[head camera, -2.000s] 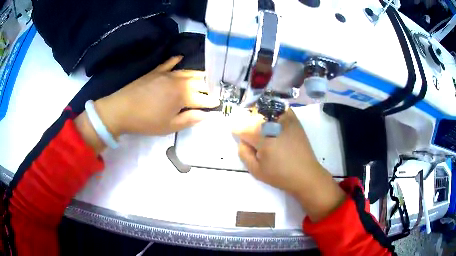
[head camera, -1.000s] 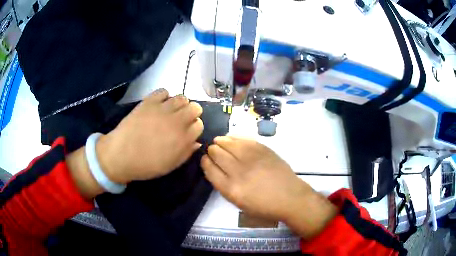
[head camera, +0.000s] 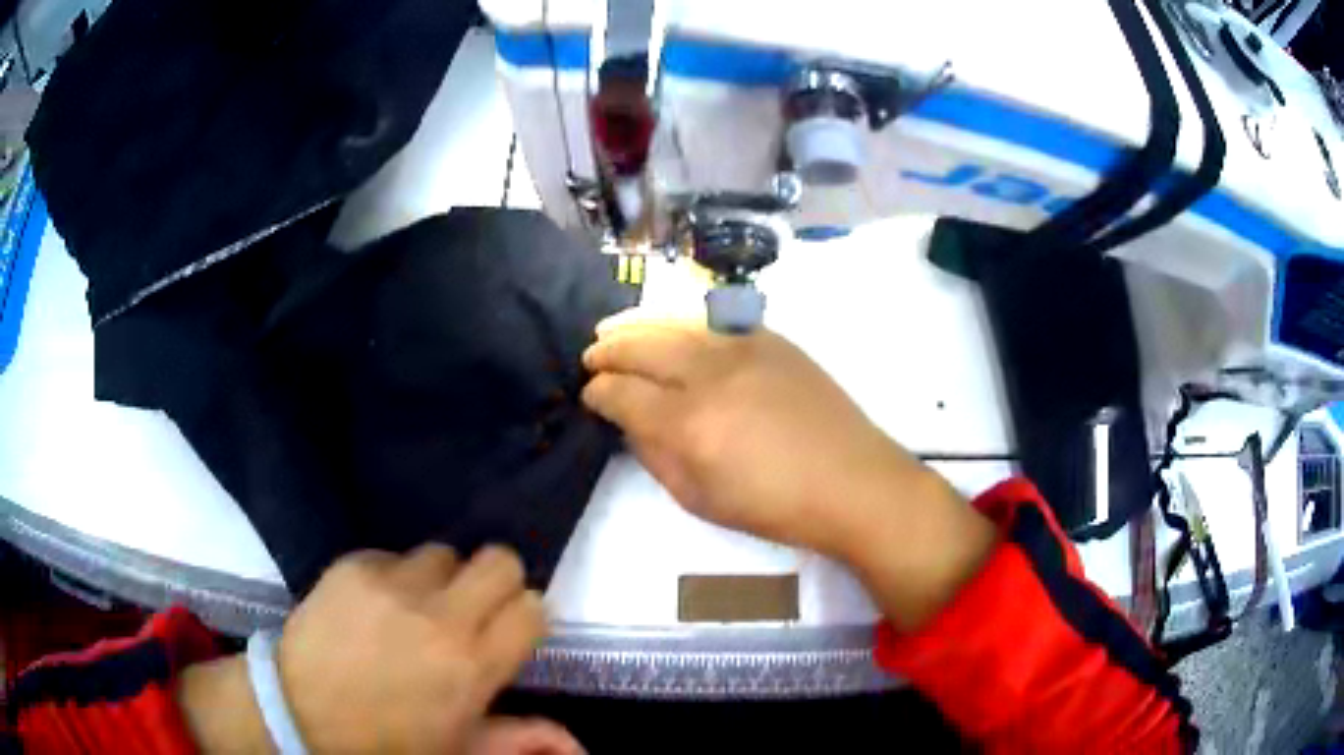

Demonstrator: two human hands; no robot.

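Observation:
A black garment panel (head camera: pixel 442 354) lies spread on the white table, left of the needle area, joined to a larger dark garment heap (head camera: pixel 221 133) with a pale stitched line. My right hand (head camera: pixel 737 428) pinches the panel's right edge just below the presser foot (head camera: pixel 630 266). My left hand (head camera: pixel 406 642) holds the panel's lower edge at the table's front; its fingertips are partly hidden. The white sewing machine head (head camera: pixel 708 126) stands above, with a grey-capped tension knob (head camera: pixel 734 307) over my right hand.
A black flap (head camera: pixel 1064 369) hangs right of the needle. Black straps (head camera: pixel 1179 133) loop round the machine arm. A measuring tape (head camera: pixel 708 668) runs along the front edge, with a brown patch (head camera: pixel 739 597) behind it. Thin metal tools (head camera: pixel 1197 538) are at the right.
My left hand has moved down to the front edge. My right hand has stayed at the panel's edge near the needle. The panel is now spread flatter. The view has shifted slightly.

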